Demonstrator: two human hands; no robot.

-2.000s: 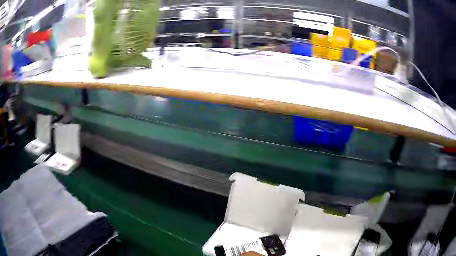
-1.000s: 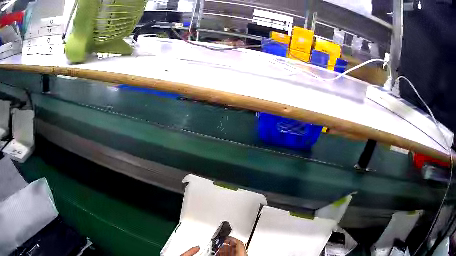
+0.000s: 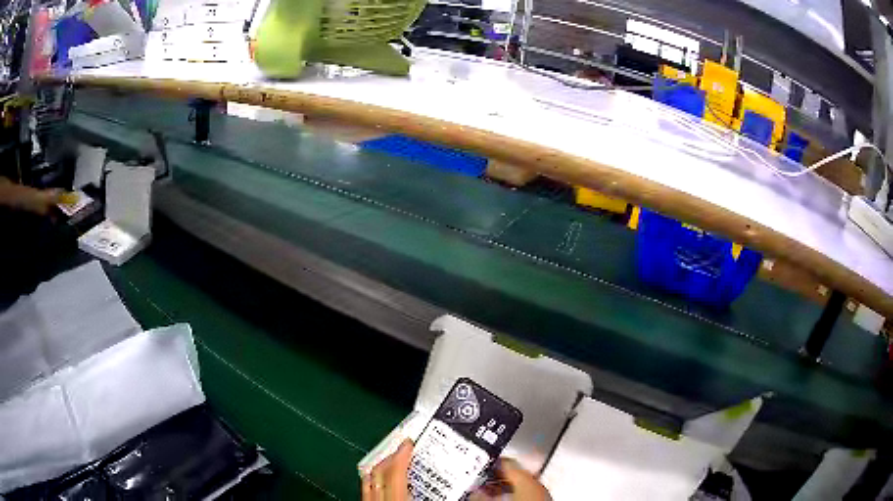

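A black smartphone [image 3: 487,413] with camera rings at its upper end and a white printed film [image 3: 446,465] over its lower part is held tilted in front of an open white gift box [image 3: 548,385]. My left hand [image 3: 390,477] grips its left edge. My right hand [image 3: 517,483] is at its lower right edge, fingers partly hidden and cut off by the frame. A second open white box [image 3: 622,452] with a lime sticker on its lid stands to the right.
A black phone tray [image 3: 147,452] with creased liner sheets [image 3: 108,382] lies at left. Open boxes [image 3: 127,210] and another person's hand [image 3: 39,200] are farther left. A white shelf [image 3: 529,113] with green fan [image 3: 338,34] spans above the green belt; a blue bin [image 3: 693,256] is beneath.
The phone is now raised and its printed back faces me, with both hands at its edges. The view has shifted left, and a neighbour's hand has appeared at far left.
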